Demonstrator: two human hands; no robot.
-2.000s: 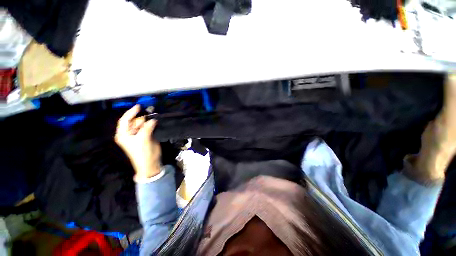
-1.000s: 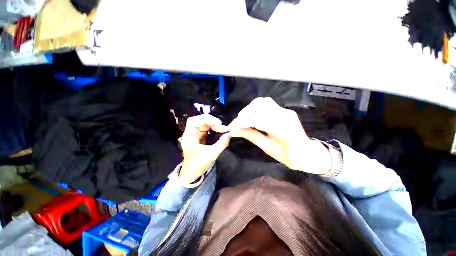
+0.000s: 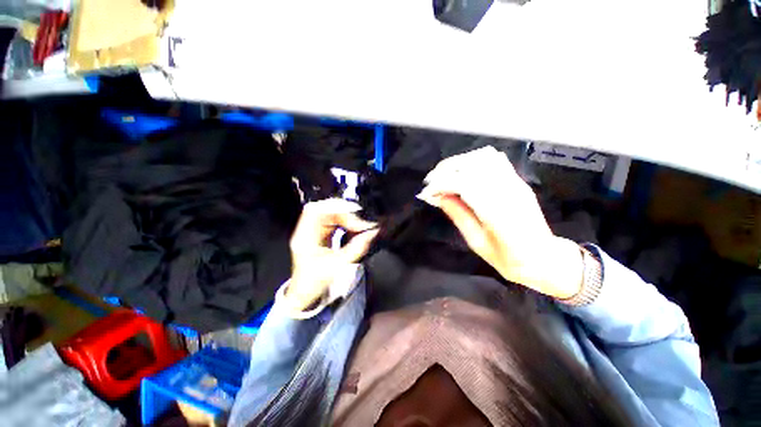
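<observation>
My left hand [image 3: 321, 254] is over my lap at the centre, its thumb and forefinger pinched on a black fabric strip [image 3: 400, 220]. My right hand [image 3: 496, 217] is to its right and slightly higher, its fingertips closed on the same dark fabric. A short gap separates the hands. The fabric's outline blends into the black cloth below, so its length and edges cannot be told.
A white table [image 3: 334, 62] spans the top, with cardboard [image 3: 117, 35] at its left and a black tassel-like bundle [image 3: 733, 52] at its right. A black garment pile [image 3: 179, 242] lies left. A red stool [image 3: 88, 354] and blue crate [image 3: 188, 379] stand lower left.
The long black strip stretched wide between my hands earlier is no longer spread out. My hands came together, then parted slightly, the right moving up and right. The view has shifted rightward.
</observation>
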